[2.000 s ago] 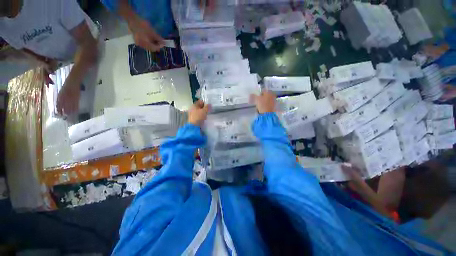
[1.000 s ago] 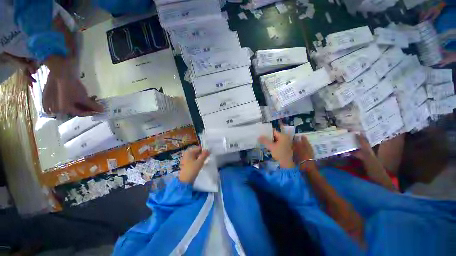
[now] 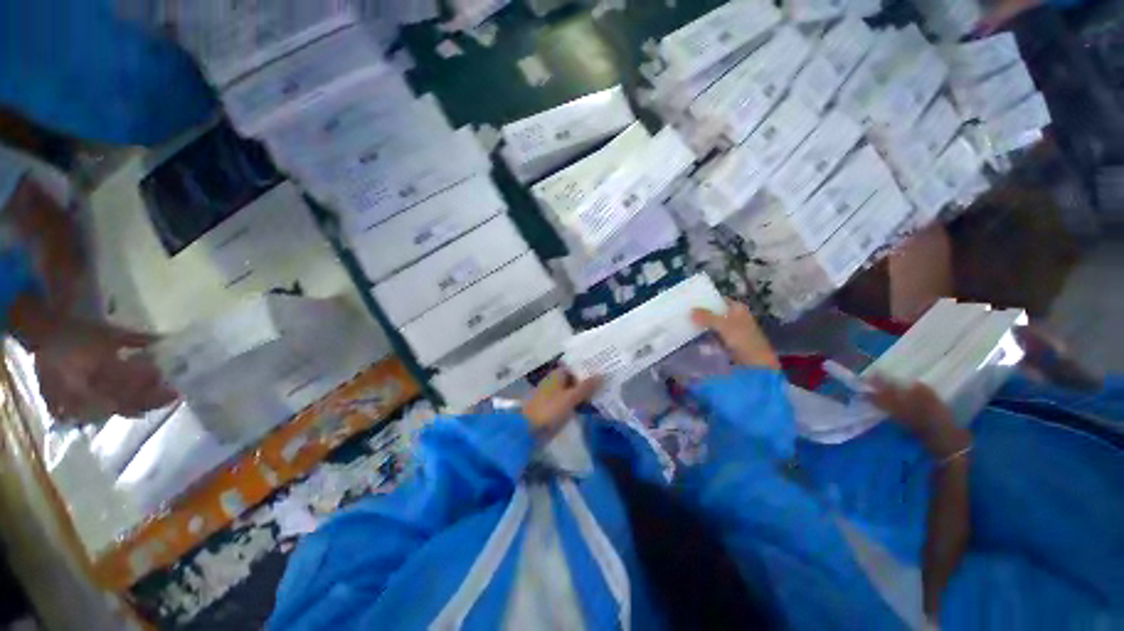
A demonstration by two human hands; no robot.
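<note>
A long white product box (image 3: 647, 330) lies in front of me at the table's near edge, tilted up to the right. My right hand (image 3: 740, 335) grips its right end. My left hand (image 3: 561, 401) is at its lower left end, fingers pinched; whether it holds the box or a small white paper is blurred. A white sheet (image 3: 565, 449) hangs below my left hand. A row of stacked white boxes (image 3: 462, 274) runs away from me just left of the held box.
Loose boxes (image 3: 616, 185) and a large heap of boxes (image 3: 789, 136) lie beyond and right. At right a person's hand (image 3: 918, 413) holds several boxes. At left another person's hand (image 3: 99, 358) is over boxes on the orange-edged board (image 3: 308, 450). Paper scraps litter the edge.
The view has turned and shifted right. The box in my hands has moved right, away from the row's near end. The neighbour at right now holds several boxes up.
</note>
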